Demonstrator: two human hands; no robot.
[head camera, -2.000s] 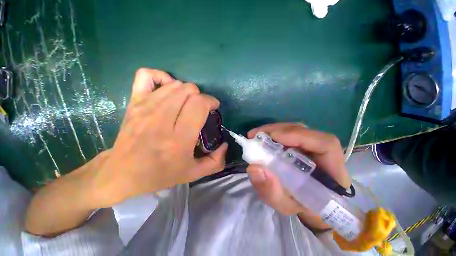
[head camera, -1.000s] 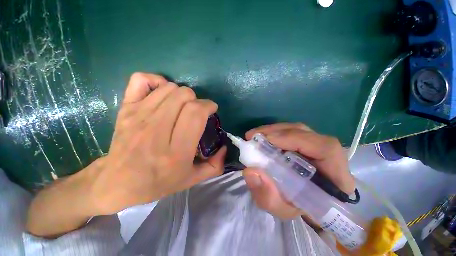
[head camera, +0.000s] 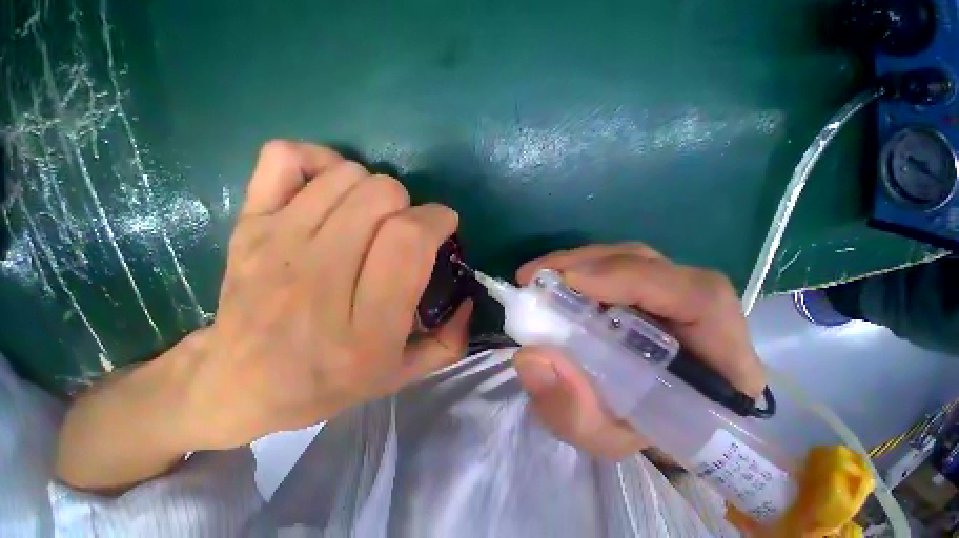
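My left hand (head camera: 315, 294) is bare and holds a small dark housing (head camera: 442, 289) between its fingers and thumb, with a shiny reddish rim; the fingers hide much of it. My right hand (head camera: 641, 336) grips a fat clear-white glue syringe (head camera: 631, 384) with a printed label. The syringe's thin needle tip (head camera: 486, 281) points left at the housing's right edge; whether it touches cannot be told. A black-ended clear clip part (head camera: 641, 338) lies along the syringe. The syringe's rear end is covered in yellow-orange material (head camera: 825, 492).
A blue dispenser box (head camera: 925, 126) with a round gauge (head camera: 918, 168) and black knobs stands at the upper right. A clear hose (head camera: 804, 184) runs down from it. The green bench (head camera: 442, 84) is scratched at left. A dark sleeve or leg shows at the right edge.
The view has shifted, so the dispenser sits further right and the white scrap has left the top edge. Both hands keep their grips, with the syringe tip still beside the housing.
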